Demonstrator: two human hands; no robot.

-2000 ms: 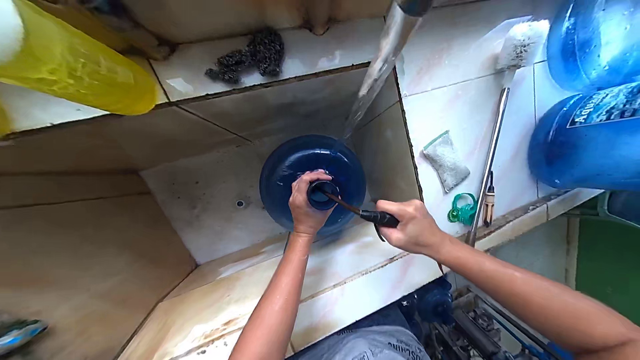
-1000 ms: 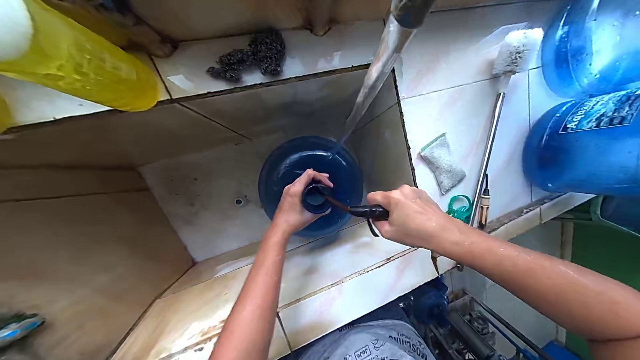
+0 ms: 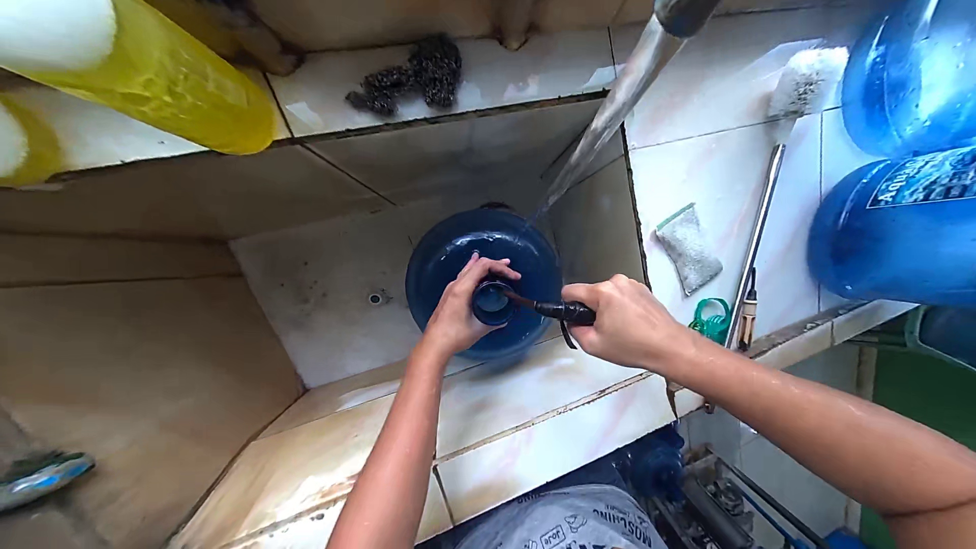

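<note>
A round blue plastic water jug [image 3: 476, 236] stands upright in the tiled basin, its open neck facing up. My left hand [image 3: 465, 305] is wrapped around the jug's neck from the left. On the right, my right hand [image 3: 625, 320] grips the black handle of a thin tool [image 3: 564, 311], with a dark strap hanging from it. The tool's brownish shaft reaches into the neck opening; its far end is hidden inside. Water [image 3: 602, 122] streams from a pipe end [image 3: 682, 15] down onto the jug's upper right side.
On the right ledge lie a long-handled brush [image 3: 762, 206], a scouring pad [image 3: 688, 248], a green plastic ring [image 3: 711, 319] and a small beige-handled tool [image 3: 748, 322], beside two blue jugs [image 3: 892, 236]. Dark steel wool [image 3: 419, 76] and a yellow bottle [image 3: 191, 84] occupy the back ledge.
Both hands keep their holds on the jug's neck and the handle. The tool's shaft stays in the opening, with only small shifts of its angle.
</note>
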